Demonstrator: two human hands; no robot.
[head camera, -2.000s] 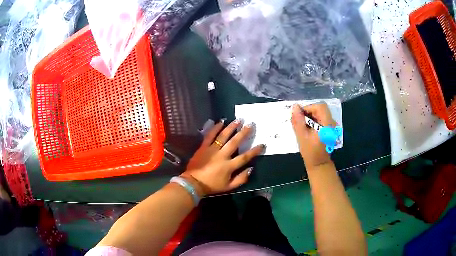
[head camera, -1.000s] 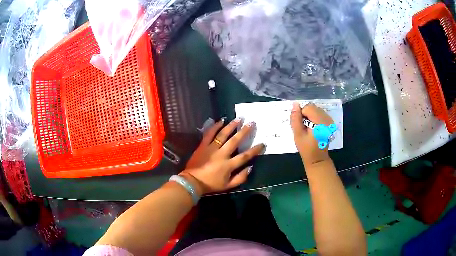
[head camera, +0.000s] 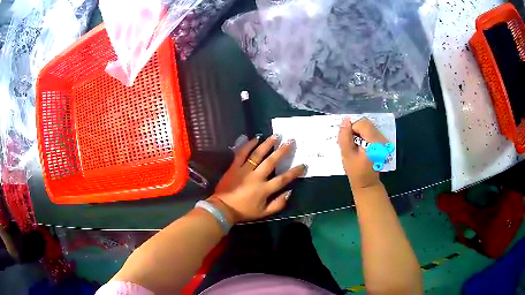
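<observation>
A white label slip (head camera: 319, 138) with faint handwritten lines lies on the dark-green table. My right hand (head camera: 362, 150) holds a pen (head camera: 360, 142) with a bright blue bear-shaped charm (head camera: 380, 154) over the slip's right half. The pen tip is hidden by my fingers. My left hand (head camera: 253, 178) lies flat with fingers spread, its fingertips on the slip's left edge. A clear poly bag (head camera: 345, 57) of grey moulded parts lies just beyond the slip. A short black marker-like item with a white end (head camera: 245, 95) lies beyond my left hand.
An orange-red perforated basket (head camera: 124, 115) stands at left, with clear plastic bags (head camera: 23, 69) around and partly over it. At right, a small orange-rimmed basket of black parts (head camera: 506, 57) rests on a white sheet (head camera: 469, 115) with scattered black specks. A red stool (head camera: 483, 219) stands below right.
My right hand has shifted very slightly right and the blue charm has swung a little. My left hand stays in place on the slip.
</observation>
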